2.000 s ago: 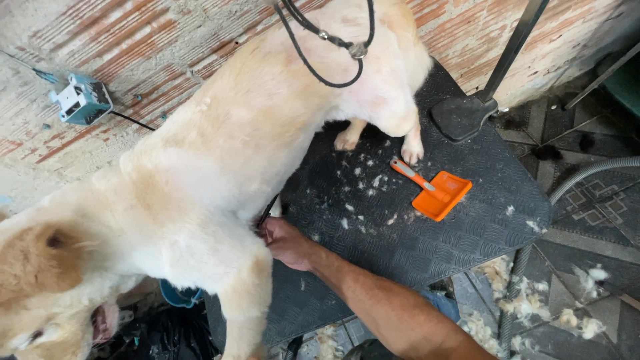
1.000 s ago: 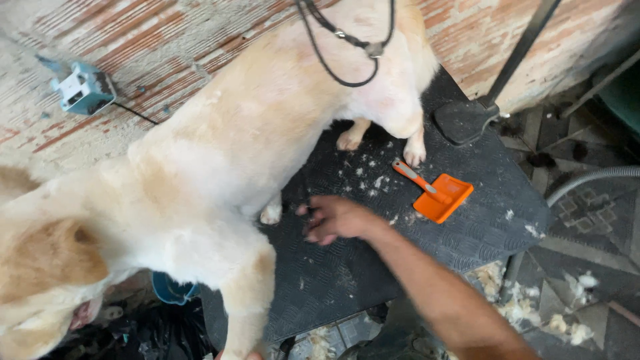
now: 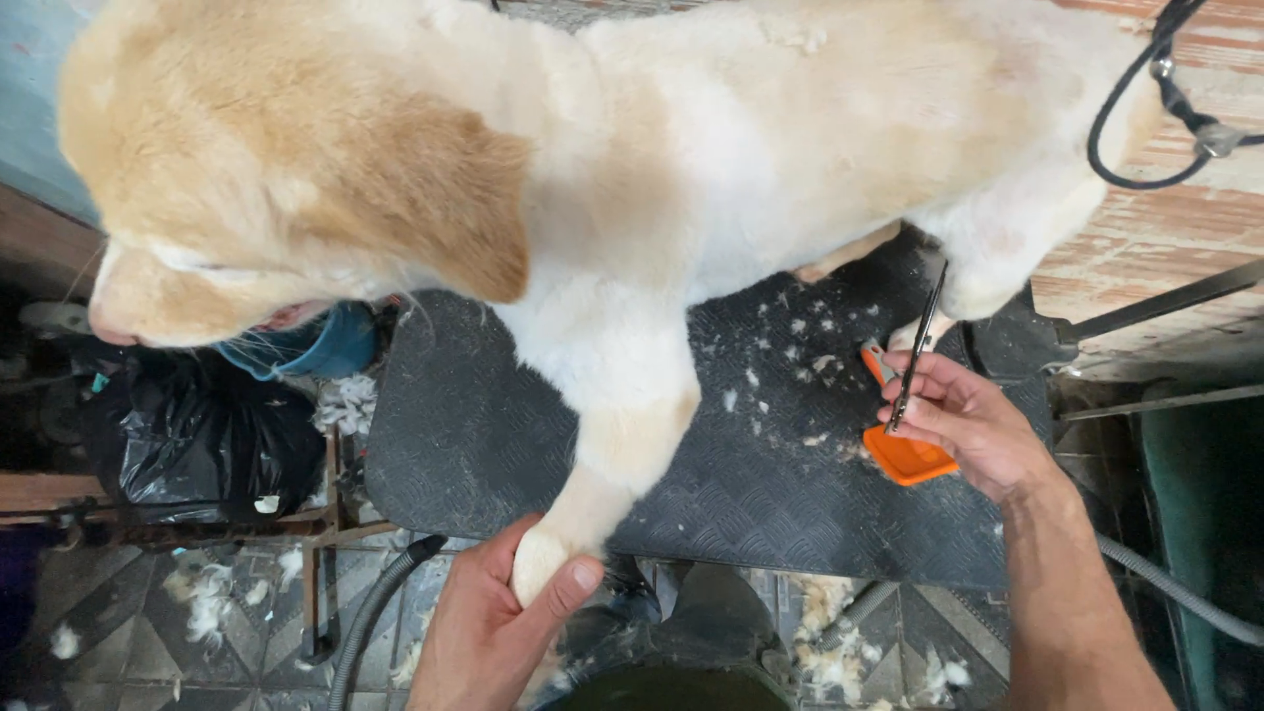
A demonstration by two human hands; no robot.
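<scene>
A cream and tan dog (image 3: 632, 188) stands on a black textured grooming table (image 3: 770, 494), its head at the left. My left hand (image 3: 518, 612) grips one front paw (image 3: 538, 563) at the table's near edge, thumb on top. In my right hand (image 3: 963, 425) is a slim pair of dark metal scissors (image 3: 920, 341), held upright near the hind legs, blades toward the top of the view. Beneath and beside that hand lies an orange slicker brush (image 3: 908, 459), partly covered by the fingers. The dog's far front leg is hidden.
A black loop leash (image 3: 1136, 109) hangs at the upper right by the brick wall. Left of the table are a blue bucket (image 3: 346, 341) and a black plastic bag (image 3: 212, 434). Grey hoses (image 3: 370, 612) and fur clumps (image 3: 207, 602) lie about the tiled floor.
My left hand has come into view around the front paw. My right hand has moved from beneath the dog's belly to beside the brush. The view has shifted toward the dog's head.
</scene>
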